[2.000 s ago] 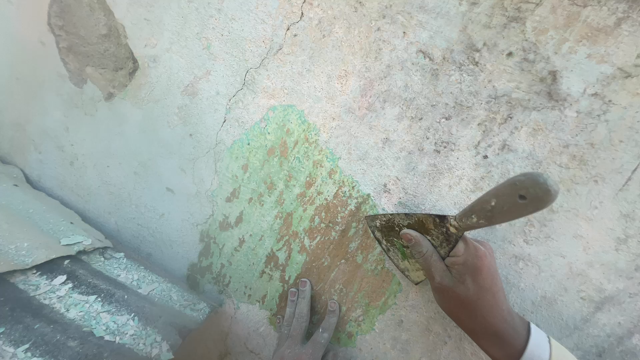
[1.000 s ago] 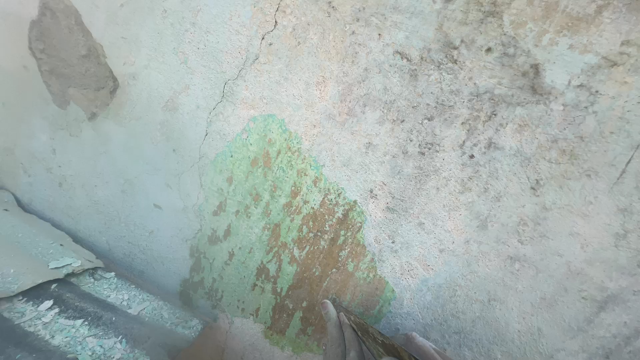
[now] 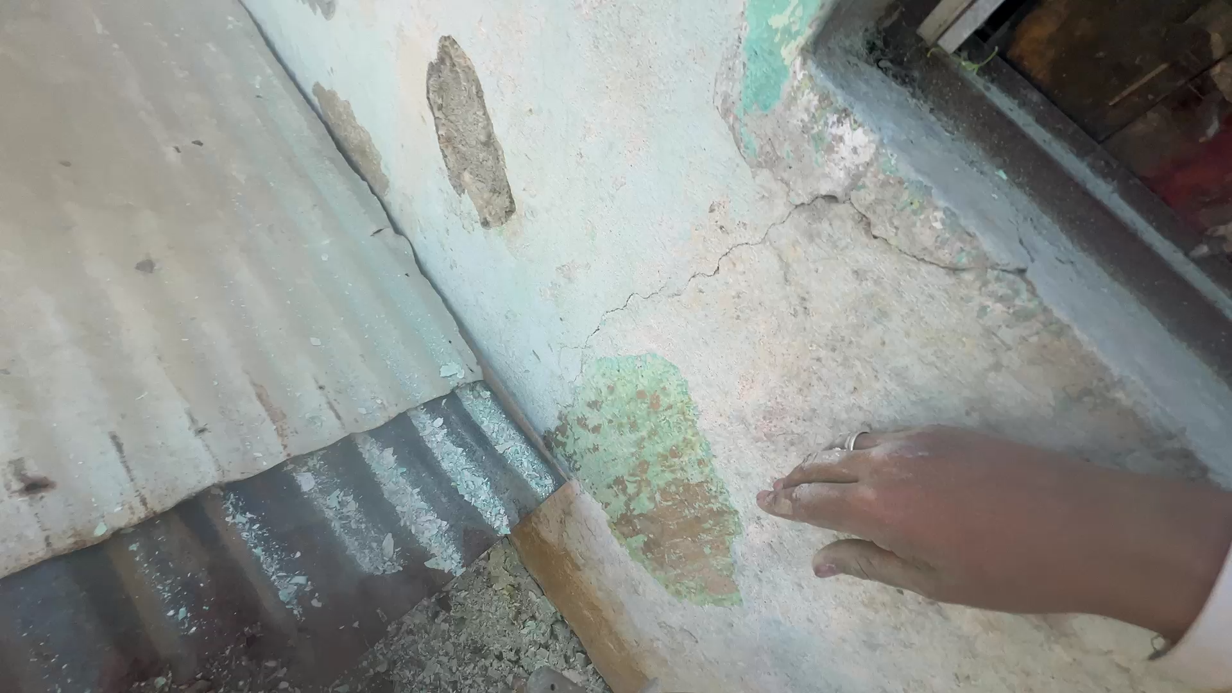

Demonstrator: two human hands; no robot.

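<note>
My right hand reaches in from the right with its back to the camera, fingers pointing left and thumb apart below them. It holds nothing visible and rests on or close to the pale plastered wall. A ring is on one finger. Left of the fingertips lies a scraped patch of light green paint with brown showing through. My left hand is out of view, and no scraper can be seen.
Corrugated metal sheets meet the wall at left, with paint flakes on the lower one. Rubble lies below. A window-like opening with a dark frame is at upper right. A crack and bare grey spots mark the wall.
The view has swung widely, bringing in more metal sheeting and the framed opening. My right hand held a scraper two seconds ago and is now without it. My left hand has left the view.
</note>
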